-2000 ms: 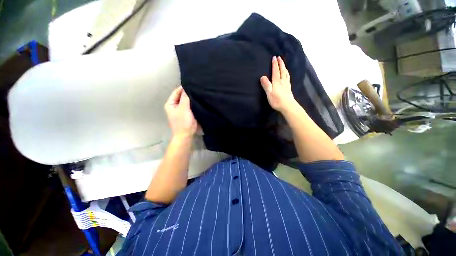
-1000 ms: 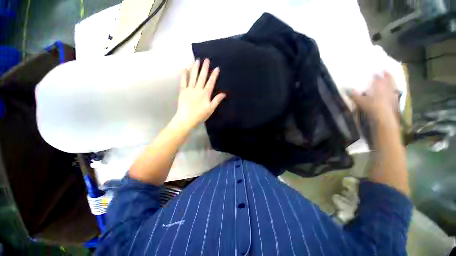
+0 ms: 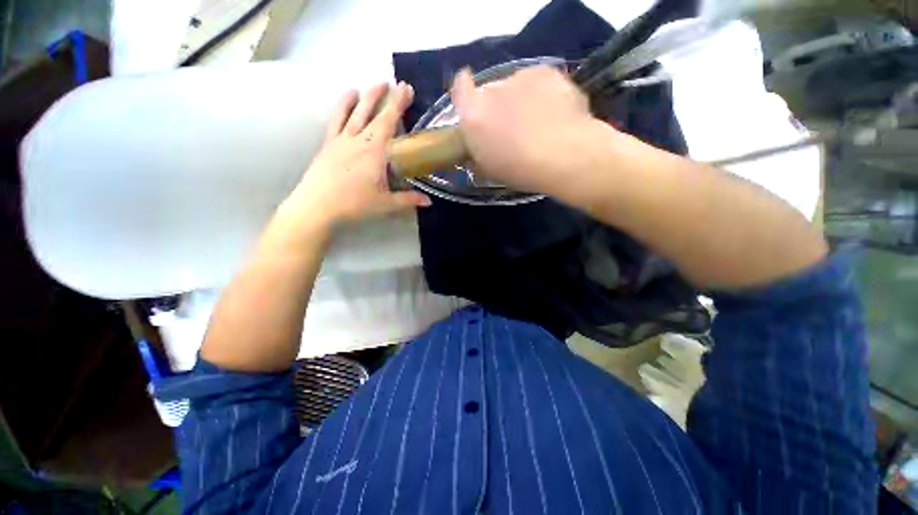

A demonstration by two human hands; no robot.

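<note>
The black garment (image 3: 473,251) lies over the right part of the padded white arm (image 3: 191,181), its sheer folds bunched to the right and hanging near my body. My right hand (image 3: 528,126) is closed around the tan wooden handle of the steam iron (image 3: 428,153). The silver iron is over the garment's upper left part; its underside is hidden. My left hand (image 3: 357,161) lies with fingers spread at the garment's left edge, beside the handle's end, partly on the white pad.
The white table cover (image 3: 725,91) extends behind and right of the garment. A dark hose (image 3: 639,40) runs from the iron to the upper right. A brown-lined bin (image 3: 60,382) with blue frame parts stands at left. Pale cloth (image 3: 672,377) lies below the table's right side.
My right hand has moved from the table's right edge onto the garment with the iron. My left hand stays near the garment's left edge, a little further left.
</note>
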